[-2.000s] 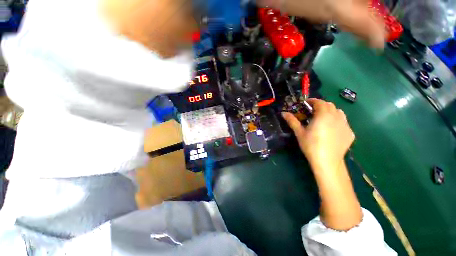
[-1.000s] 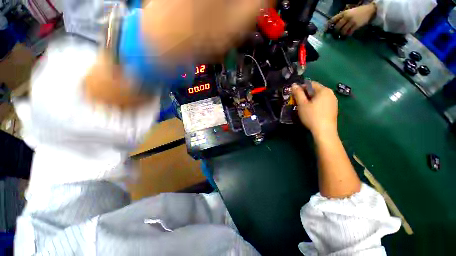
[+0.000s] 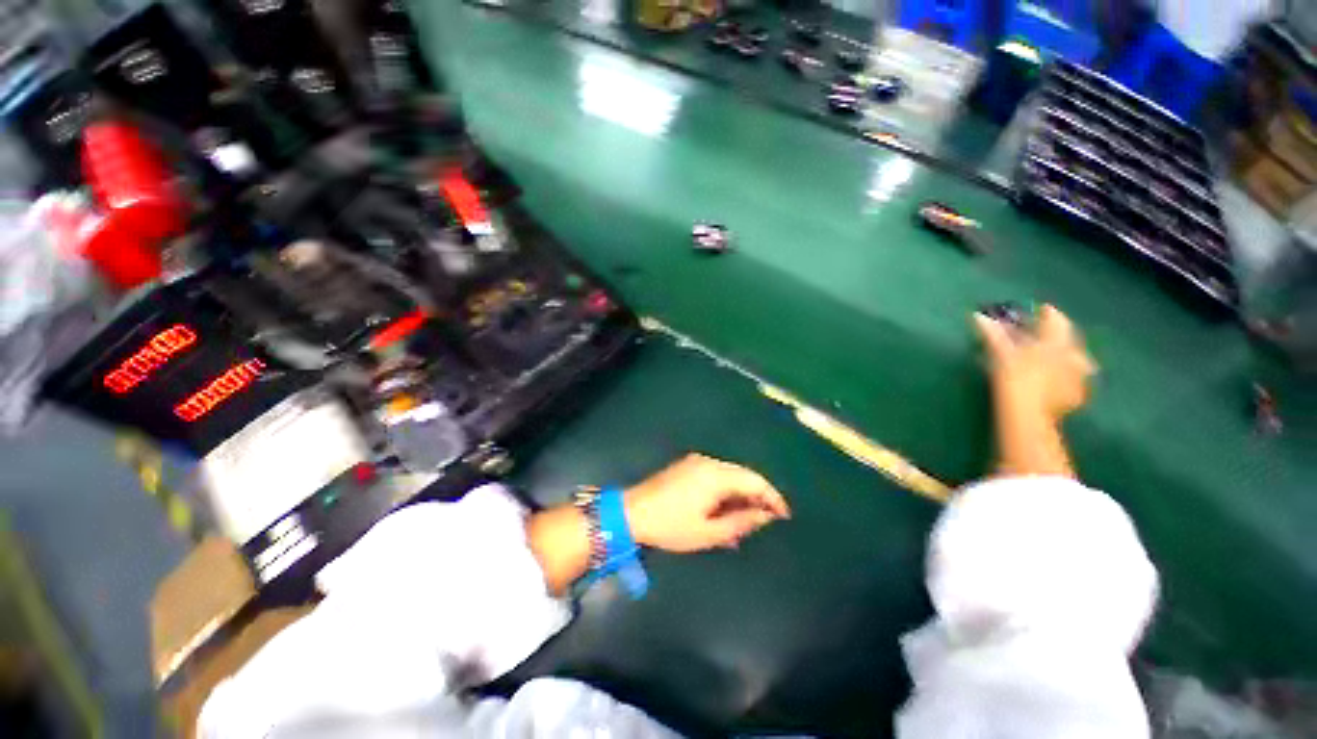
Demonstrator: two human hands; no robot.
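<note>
My right hand (image 3: 1040, 375) is over the green belt at the right, its fingertips around a small dark watch housing (image 3: 1004, 312). My left hand (image 3: 708, 505), with a blue wrist strap, is above the green bench mat (image 3: 650, 635). Its fingers are loosely curled and nothing shows in them. The black press fixture (image 3: 535, 368) stands at the left, beyond my left hand. A pale, blurred screen (image 3: 419, 430) lies in its nearer nest. Whether the other nest holds a part is too blurred to tell.
Two more housings lie on the belt, one near the fixture (image 3: 709, 235) and one farther right (image 3: 949, 221). A black gridded parts tray (image 3: 1127, 173) is across the belt. A worn yellow strip (image 3: 859, 445) separates mat and belt. Red timer digits (image 3: 217, 390) glow at left.
The view has turned right. My right hand has left the fixture and moved to a housing on the belt. My left hand has come down from above the machine to over the mat.
</note>
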